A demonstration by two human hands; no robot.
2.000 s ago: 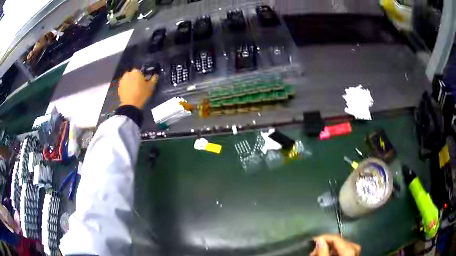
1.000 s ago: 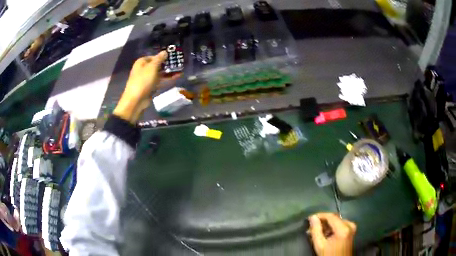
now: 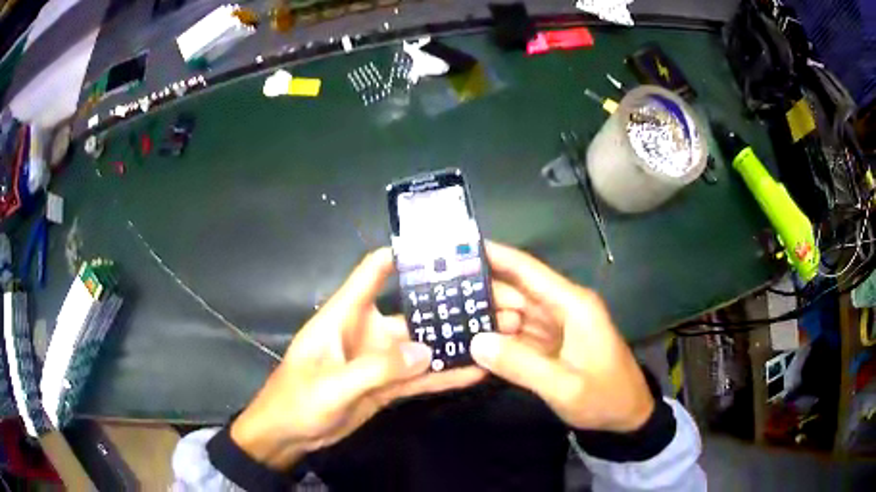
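Observation:
A small black keypad phone [image 3: 442, 269] is held upright, face toward me, above the front edge of the green mat. Its screen is bright and whitish, with number keys below. My left hand [image 3: 336, 360] holds its left side, with the thumb on the lower left keys. My right hand [image 3: 567, 336] holds its right side, with the thumb at the lower right keys. Both hands are bare. The phone's back and the fingers behind it are hidden.
The green mat [image 3: 240, 202] carries a tip cleaner pot [image 3: 615, 168], tweezers [image 3: 594, 207] and a lime-green driver [image 3: 780, 207] at right. A small parts sheet [image 3: 370, 85] and a yellow label piece [image 3: 304, 86] lie behind. Board-and-LCD strips [image 3: 72, 336] stand at left.
My left hand has brought the phone from the tray at the back to the front. My right hand has joined it on the phone. The view has tilted down, and the phone screen now shows bright.

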